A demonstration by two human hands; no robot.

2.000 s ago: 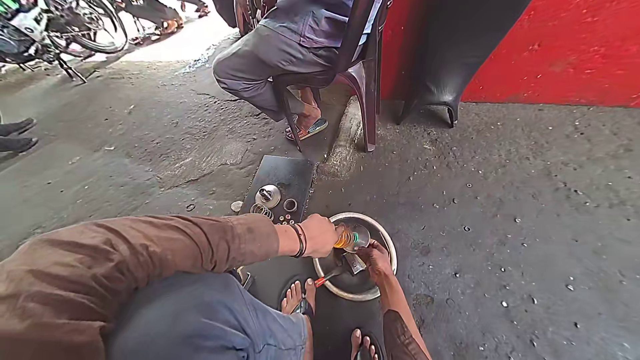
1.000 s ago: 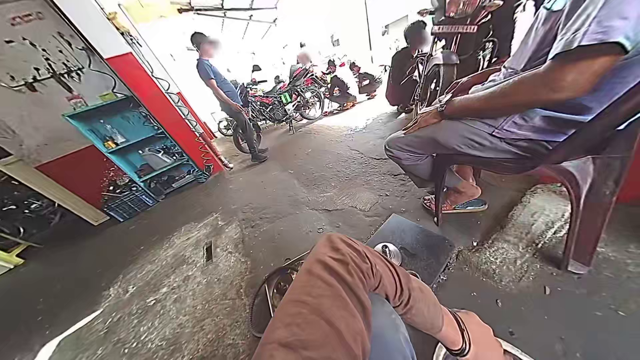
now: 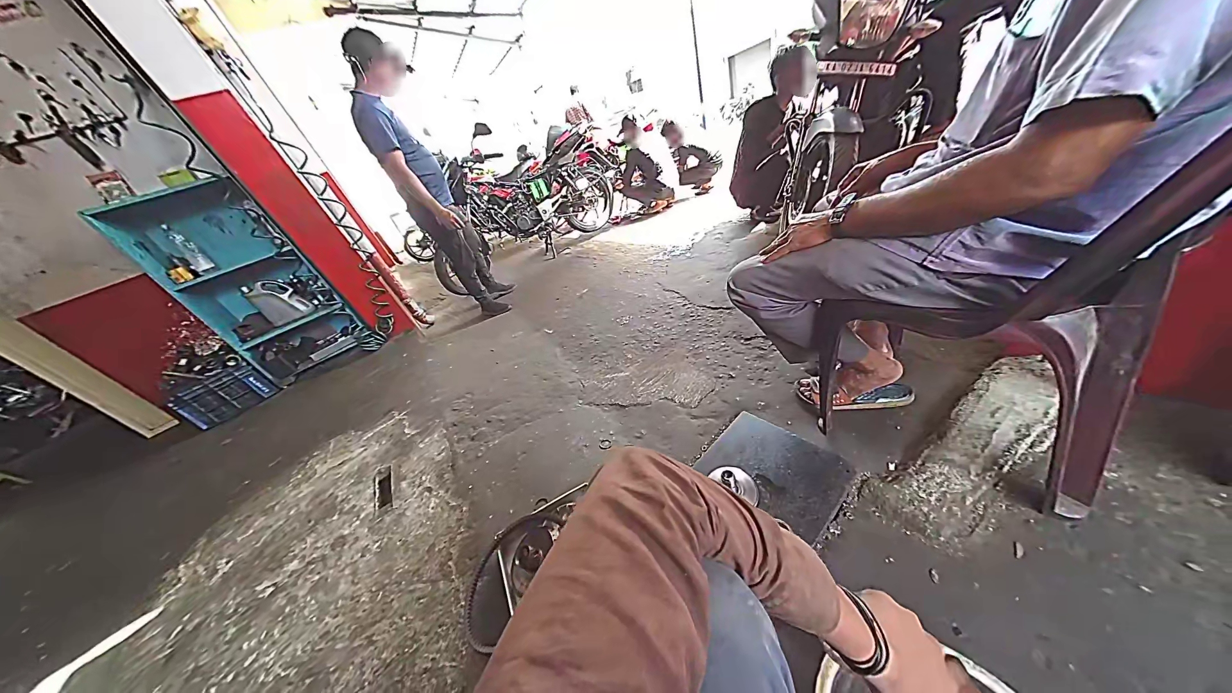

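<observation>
My left hand (image 3: pixel 910 650), with dark bands at the wrist, hangs over the pale rim of a round basin (image 3: pixel 982 674) at the bottom edge. Its fingers are cut off or hidden, so what it holds does not show. My right hand is outside the frame. Beyond my left forearm a dark flat board (image 3: pixel 784 472) lies on the floor, with a round silver metal part (image 3: pixel 734 483) on it. Left of my sleeve lie a toothed or linked dark loop (image 3: pixel 478 587) and other metal parts, partly covered by my arm.
A seated person (image 3: pixel 962 231) is close on the right in a plastic chair (image 3: pixel 1078 404). Another person (image 3: pixel 409 173) stands near parked motorcycles (image 3: pixel 539 192); others crouch farther back. A blue shelf unit (image 3: pixel 245 279) and a blue crate (image 3: pixel 221 393) stand at the left.
The view has swung up and left from the basin. Two seconds ago both hands were at the basin with a coil spring; now only my left hand shows, at the bottom edge.
</observation>
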